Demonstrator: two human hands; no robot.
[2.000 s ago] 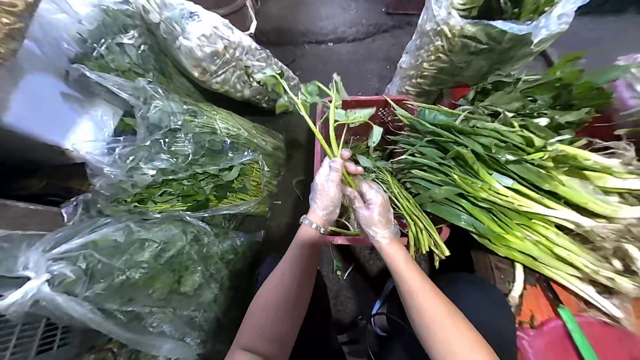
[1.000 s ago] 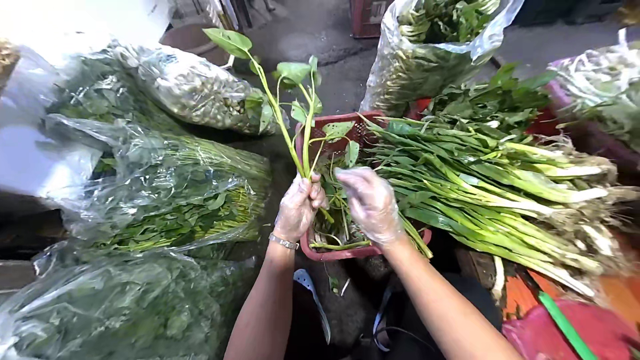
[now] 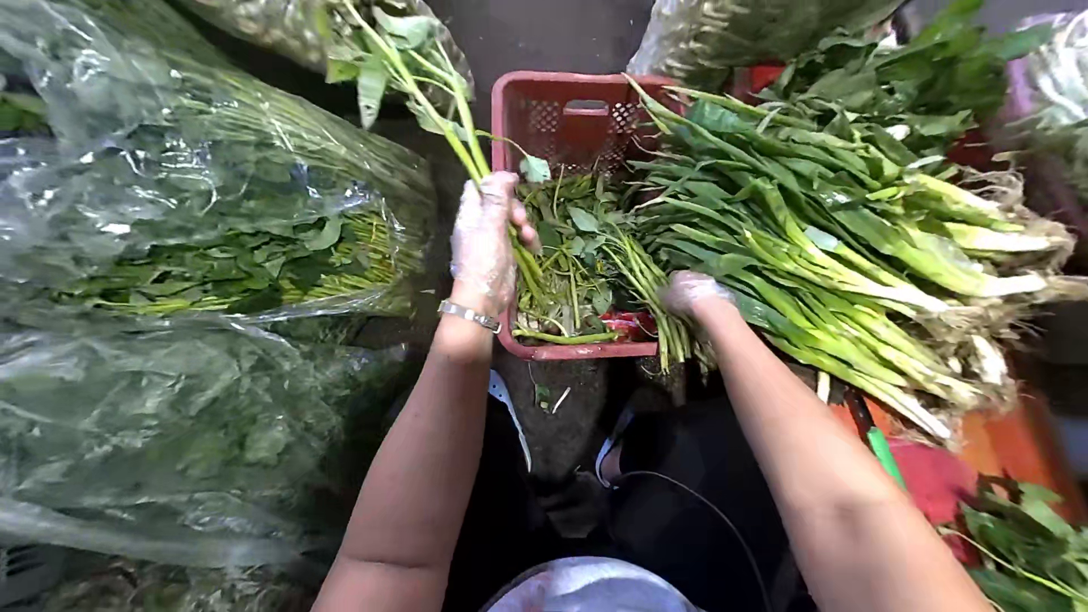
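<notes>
My left hand (image 3: 486, 242), in a clear plastic glove, is closed around several leafy green stems (image 3: 425, 93) at the left side of a red plastic crate (image 3: 501, 110). Their leaves point up and away. At the crate's right side, my gloved right hand (image 3: 697, 293) is blurred and touches or lies beside a bundle of green stems (image 3: 642, 276); its fingers are partly hidden, so its grip is unclear. Loose leaves and cut stems (image 3: 569, 293) lie in the crate. Just right of that hand is a large heap of leeks or large scallions (image 3: 816, 246) with roots.
Clear plastic bags of leafy greens (image 3: 204, 212) fill the left side. Filled plastic bags (image 3: 722, 34) stand beyond the crate. A green-handled tool (image 3: 884, 455) lies at the lower right near a red surface (image 3: 931, 484) and more leaves (image 3: 1028, 535). My feet are below the crate.
My left hand, with the stems, has moved to the crate's left side. My right hand has moved away from it, down to the stem bundle. The view has tilted and come closer.
</notes>
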